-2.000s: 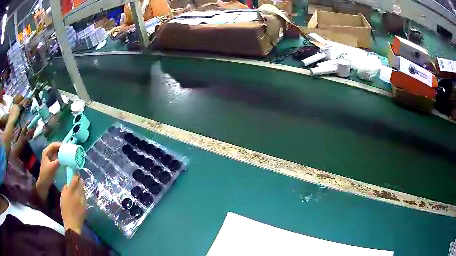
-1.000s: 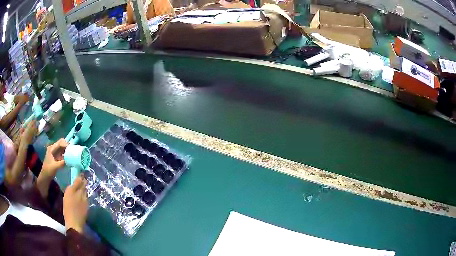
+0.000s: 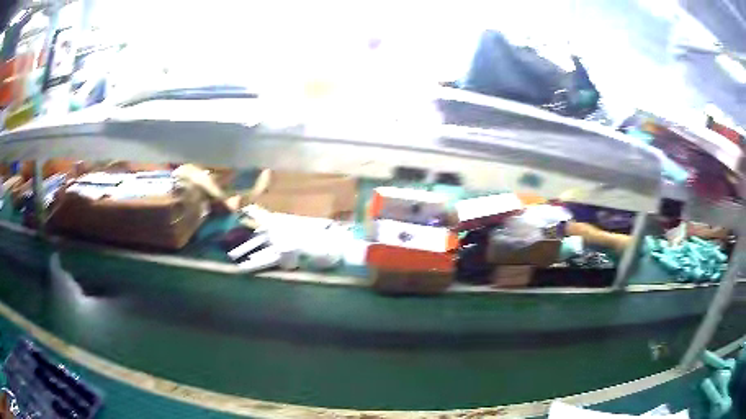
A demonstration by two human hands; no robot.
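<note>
Neither of my hands is in view. Nearest in front of me is the dark green conveyor belt. The clear tray with dark round parts lies at the lower left corner, blurred and cut off by the edge. White paper sheets show at the bottom right, mostly cut off. A few mint-green device bodies lie at the lower right edge. A skin-coloured patch at the far lower left is too small to tell whose it is.
Across the belt are a large brown carton, white cylindrical parts, orange and white boxes and heaped mint-green parts. Another person's forearm reaches in there. A metal shelf with posts runs above.
The view has swung right and up and is blurred. The tray has shifted to the lower left corner. The neighbouring person's hands with the mint-green device have left view. The shelf and right-side parts now show.
</note>
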